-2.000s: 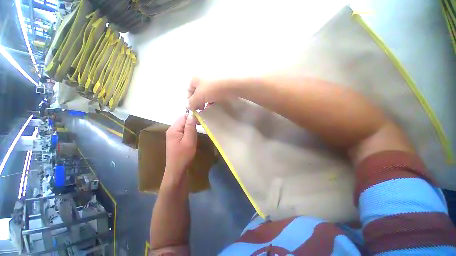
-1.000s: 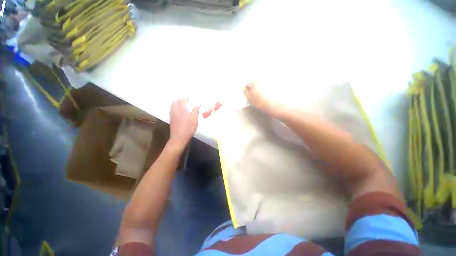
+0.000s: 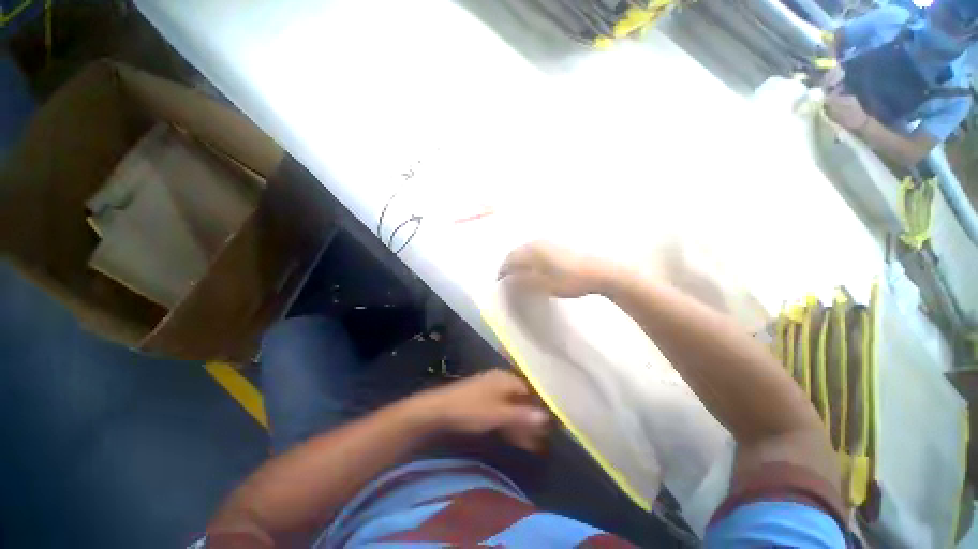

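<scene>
The beige fabric cover with yellow edging lies over the table's front edge and hangs towards my body. My right hand is at the cover's far corner with its fingers curled; the fingertips are too washed out to tell whether they grip the fabric. My left hand is low in front of my body, beside the yellow edge, blurred, with its fingers curled; whether it touches the edge I cannot tell. A thin red tool lies on the white table. Slim tools with black cord loops lie at the table edge.
An open cardboard box with beige pieces stands at the left. Upright covers with yellow ends stand at the right. More covers lie at the far side. Another person in blue is at the upper right.
The view has swung right. My left hand has moved from the tabletop down beside the cover's yellow edge. My right hand remains at the cover's far end. The corded tools are now visible.
</scene>
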